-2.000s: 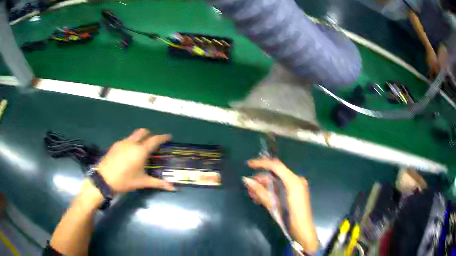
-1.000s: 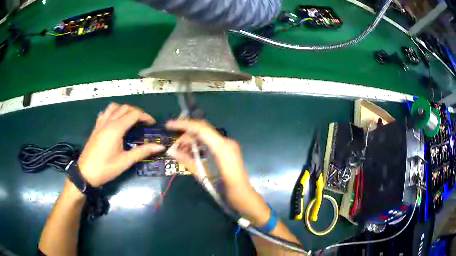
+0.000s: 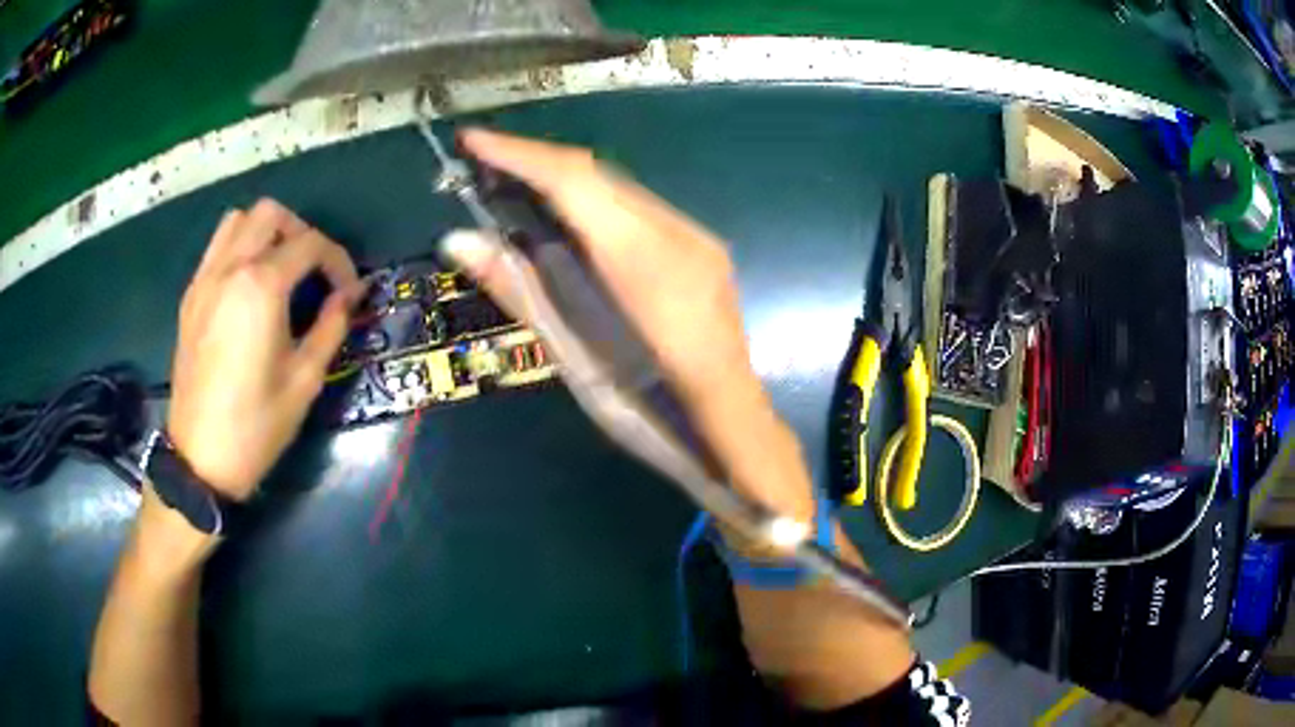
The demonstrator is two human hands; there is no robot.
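Note:
The circuit board assembly (image 3: 452,367) lies on the dark green mat between my hands, its right end partly hidden behind my right hand. A thin red lead wire (image 3: 396,476) hangs loose from its near edge. My left hand (image 3: 256,341) is at the board's left end, thumb and fingertips close together near the thin leads. My right hand (image 3: 639,284) holds the soldering iron (image 3: 575,305) above the board's right part, its metal front pointing up and left, clear of the board. The black power cord (image 3: 71,423) lies coiled at the left.
The grey hood (image 3: 455,43) stands above the white rail (image 3: 795,66). At right are long-nose pliers (image 3: 895,334), a pale yellow ring (image 3: 929,483), a parts tray (image 3: 974,334), a black box (image 3: 1115,341) and a green-and-white spool (image 3: 1233,192). Another board (image 3: 64,50) lies on the belt.
The view has shifted down and right. My right hand has lifted the iron away from the board's middle. My left hand has drawn back to the board's left end, uncovering more components.

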